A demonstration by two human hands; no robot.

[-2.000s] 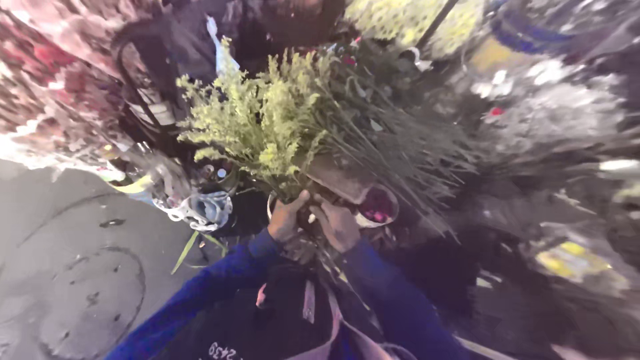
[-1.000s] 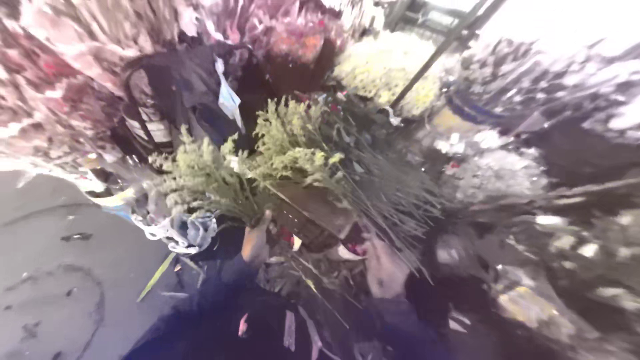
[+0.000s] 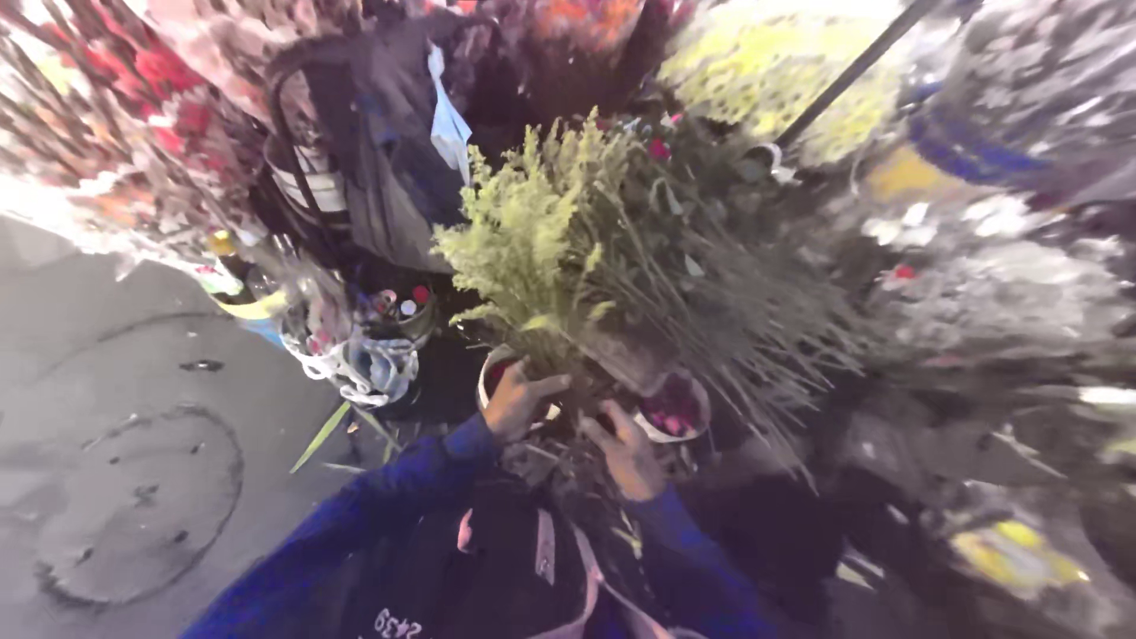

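My left hand (image 3: 519, 401) is closed around the lower stems of a bunch of feathery yellow-green flower sprays (image 3: 532, 240), which stands upright before me. My right hand (image 3: 626, 451) is at the right of the same stems, fingers partly bent; whether it grips them is unclear. Behind the hands are two round containers, one (image 3: 485, 377) partly hidden by my left hand, the other (image 3: 673, 408) holding dark pink matter. A heap of long cut green stems (image 3: 737, 311) lies slanting at the right of the bunch.
A dark chair-like frame with cloth (image 3: 377, 160) and a light blue face mask (image 3: 450, 129) stand beyond. Red and pink flowers (image 3: 173, 80) are at the left, yellow flowers (image 3: 781, 71) at the back. White looped cord (image 3: 377, 368) hangs on a bucket at left; wrapped white flowers (image 3: 1012, 284) are at right.
My hands were farther apart one second ago and are now close together at the stems. The sprays, spread in two clumps then, now stand gathered in one bunch.
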